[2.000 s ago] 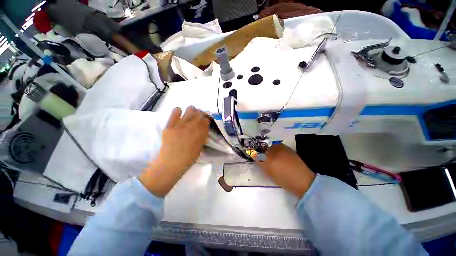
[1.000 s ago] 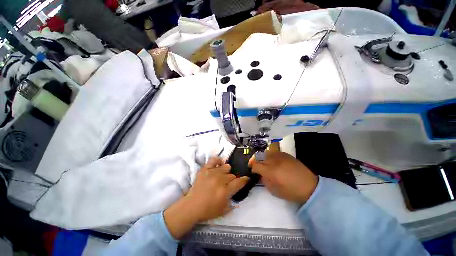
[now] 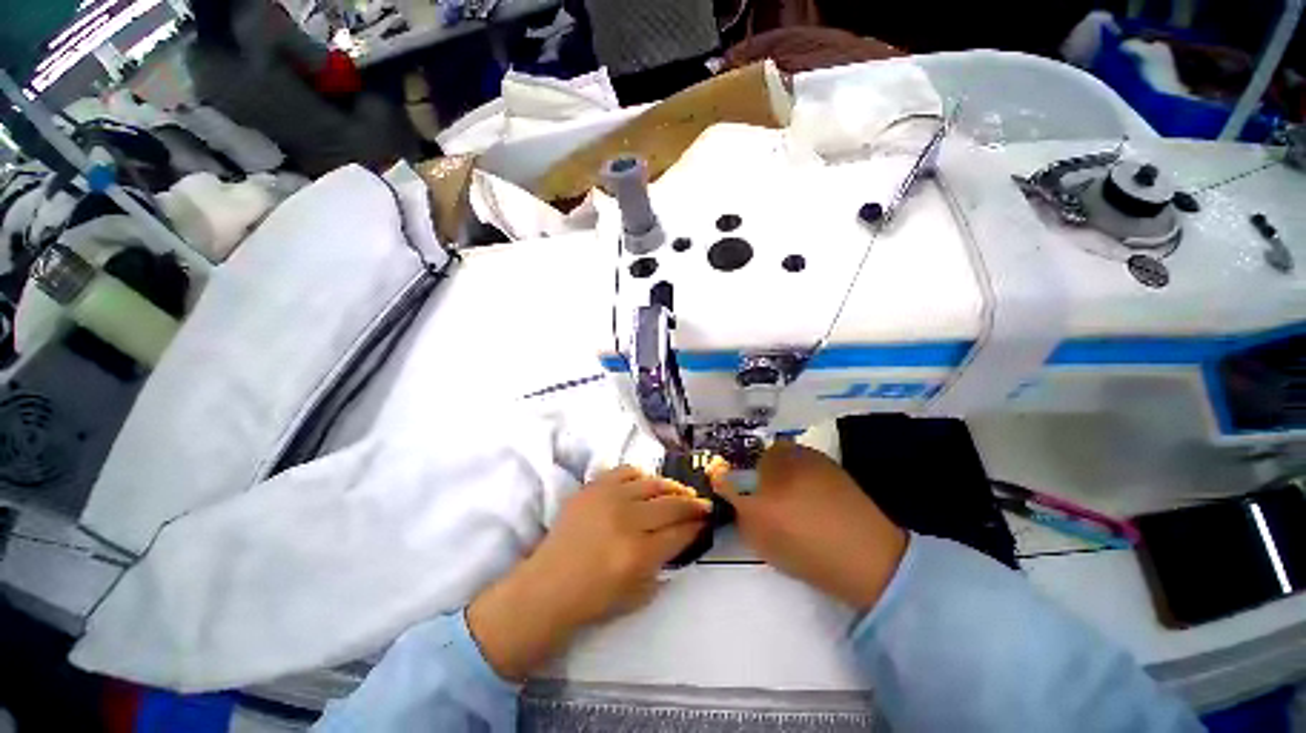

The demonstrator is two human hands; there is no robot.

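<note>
A small black fabric piece [image 3: 696, 541] lies under the lit needle area of the white sewing machine [image 3: 859, 308]. My left hand [image 3: 602, 551] presses on it from the left, with fingertips close to the presser foot [image 3: 705, 461]. My right hand [image 3: 809, 518] holds its right side with bent fingers, right beside the foot. The two hands nearly touch. A white garment panel [image 3: 344, 537] spreads left of the needle, bunched near my left hand. My fingers hide part of the black piece.
A stack of black pieces [image 3: 924, 480] lies right of my right hand. Pink and blue sticks [image 3: 1067, 516] and a smartphone [image 3: 1225, 559] are further right. A pale green cylinder [image 3: 122, 318] stands at left. A person [image 3: 294, 86] is behind. The ruler-marked edge [image 3: 688, 716] runs in front.
My left hand has moved from the white panel's edge down onto the black piece. The white panel has shifted toward the front left. The black piece has moved slightly further under the foot since one second ago.
</note>
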